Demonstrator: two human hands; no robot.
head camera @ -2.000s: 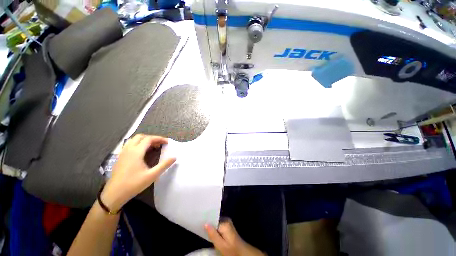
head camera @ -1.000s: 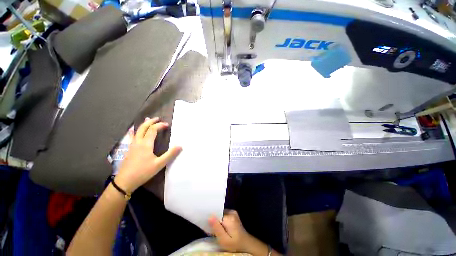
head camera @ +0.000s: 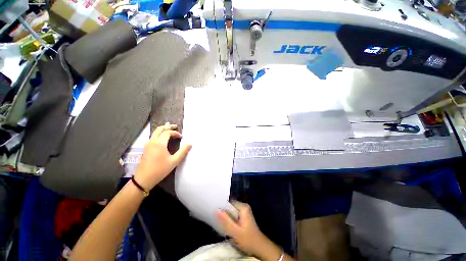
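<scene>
A cut fabric piece (head camera: 207,148), pale side up, lies under the needle area and hangs over the table's front edge. A dark fabric panel (head camera: 171,94) lies beneath and left of it, reaching toward the presser foot (head camera: 231,71). My left hand (head camera: 166,153) rests at the pale piece's left edge, thumb on it and fingers bent; its grip is unclear. My right hand (head camera: 239,222) pinches the pale piece's lower right edge below the table edge. The sewing machine head (head camera: 301,30) is above.
A large dark panel (head camera: 102,127) and a fabric roll (head camera: 102,48) lie left. A small pale piece (head camera: 319,130) lies right of the needle, with thread snips (head camera: 401,128) beyond. Stacked pieces (head camera: 403,224) are at lower right. A blue basket (head camera: 36,219) is at lower left.
The pale piece has moved up toward the needle, and the dark fabric's rounded end no longer shows as before. My left hand has shifted right with it. The whole view has also shifted.
</scene>
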